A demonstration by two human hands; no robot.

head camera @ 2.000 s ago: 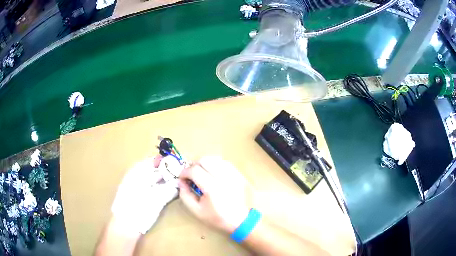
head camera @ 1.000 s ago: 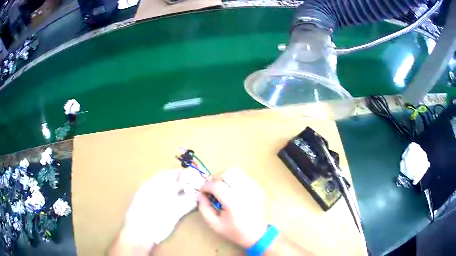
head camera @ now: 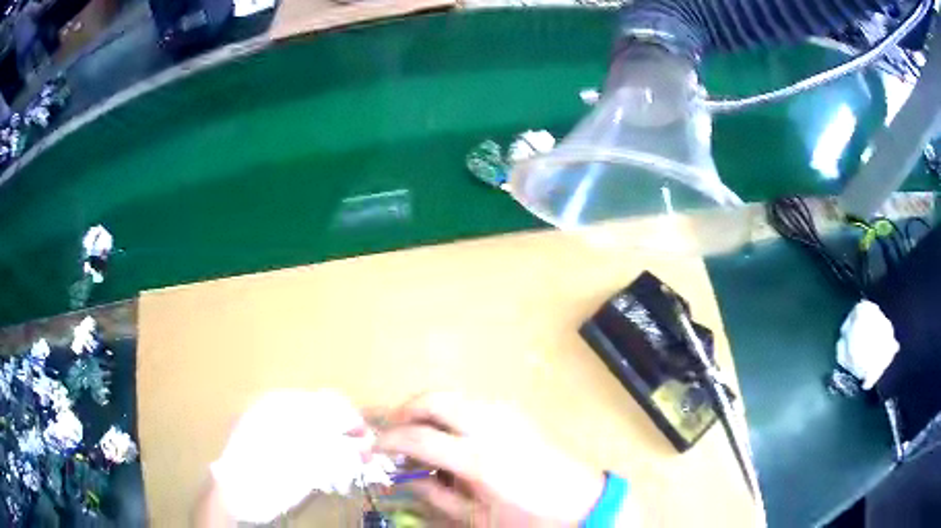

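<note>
My left hand [head camera: 289,454], in a white glove, holds a wired assembly low over the tan board [head camera: 413,309]. My right hand [head camera: 464,454], bare with a blue wristband, has its fingers on the same assembly [head camera: 374,476]. A blue wire shows between the hands. A dark part and a yellow-green patch hang below, near the bottom edge. The fingers hide much of the assembly, and its white part blends with the glove.
The black soldering iron stand [head camera: 650,356] lies at the board's right, with a cord across it. The clear fume hood [head camera: 629,165] hangs over the green belt [head camera: 258,155]. White-and-green assemblies [head camera: 52,423] are heaped at left. A white bundle [head camera: 867,343] sits at right.
Both hands have moved down towards the bottom edge with the assembly; its dark part now points down instead of up. Another white-and-green assembly shows on the belt beside the hood; the left one has shifted left.
</note>
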